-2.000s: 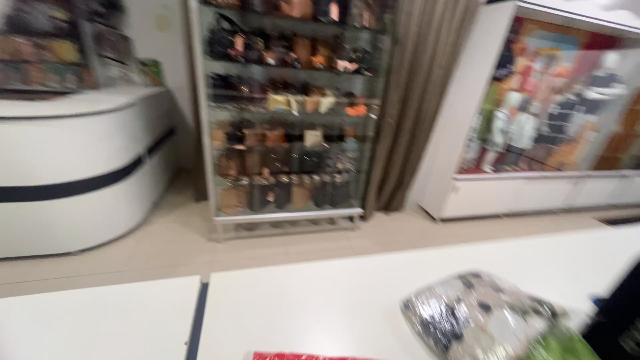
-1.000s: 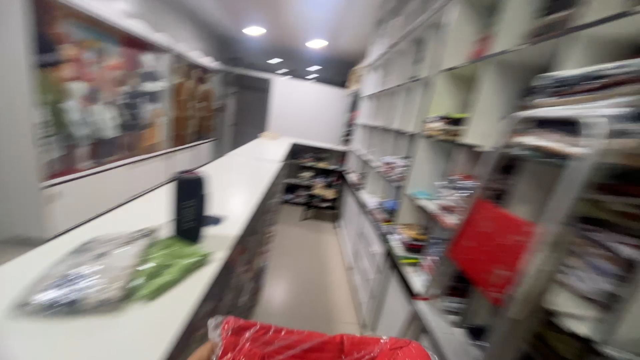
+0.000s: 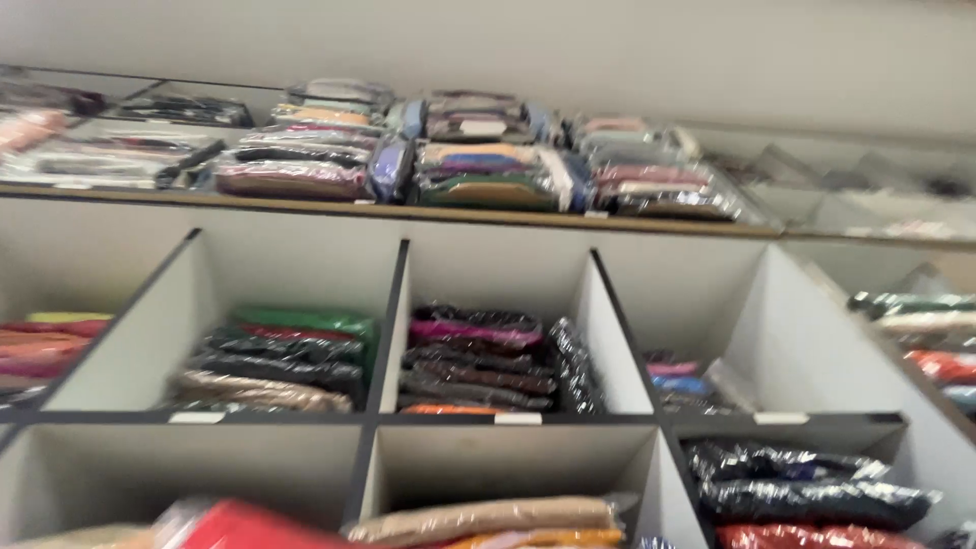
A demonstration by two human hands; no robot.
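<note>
Neither of my hands shows in the view. A red garment in clear plastic wrap rises into the bottom edge, left of centre, in front of a shelf compartment; what holds it is out of sight. To its right, a wrapped beige garment lies on top of an orange one in a lower compartment. Stacks of dark wrapped garments fill part of the middle compartment above. Another stack, with a green package on top, sits in the compartment to the left.
A white cubby shelf with dark edges spans the view. Several piles of wrapped garments stand along its upper ledge. Black packages lie over a red one at lower right. Small white labels sit on the shelf edges.
The view has swung from the white counter and aisle up to the wall shelves. The red wrapped package remains at the bottom edge, with less of it showing.
</note>
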